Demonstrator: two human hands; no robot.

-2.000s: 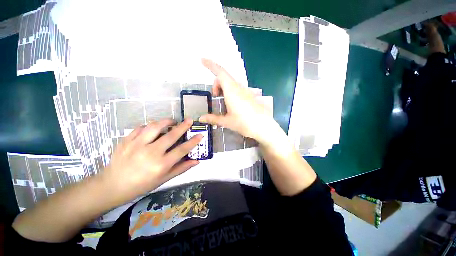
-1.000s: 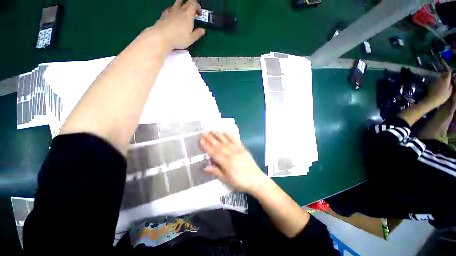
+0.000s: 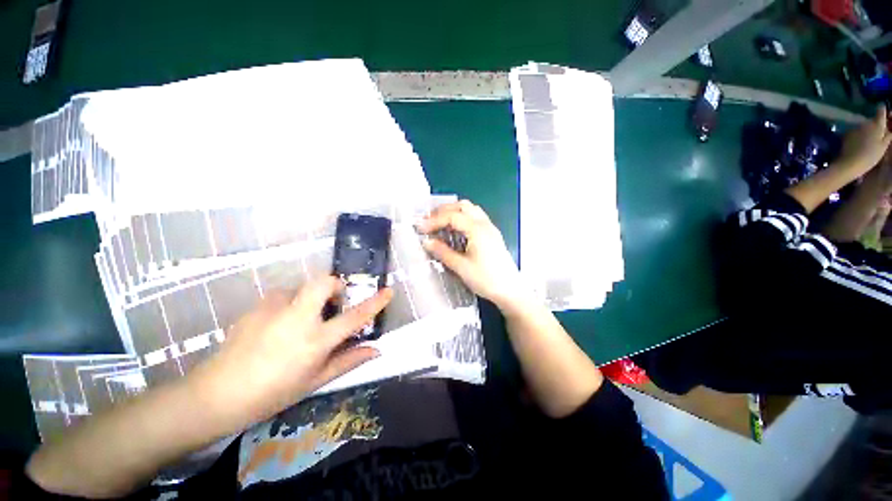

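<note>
A black keypad mobile phone (image 3: pixel 362 250) lies on the fanned stack of film sheets (image 3: pixel 235 230), dark screen end away from me, pale keys nearer. My left hand (image 3: pixel 293 338) holds its lower part, with fingertips over the keys and its left edge. My right hand (image 3: pixel 465 245) is just right of the phone, with thumb and forefinger bent close together at the grey rectangles of the top sheet. A dark patch shows between these fingers. Whether they hold a film cannot be told.
A side stack of film strips (image 3: pixel 582 196) lies to the right. Beyond the pale metal edge (image 3: pixel 445 86), the green conveyor (image 3: pixel 235 34) carries spaced phones. A grey post (image 3: pixel 690 44) slants at upper right. Another worker's striped sleeve (image 3: pixel 812 250) and a crumpled black heap (image 3: pixel 787 147) are at right.
My left hand has come back from the conveyor with a phone, which now lies on the sheets. My right hand has lifted from lying flat and bent its fingers near the sheets' right edge.
</note>
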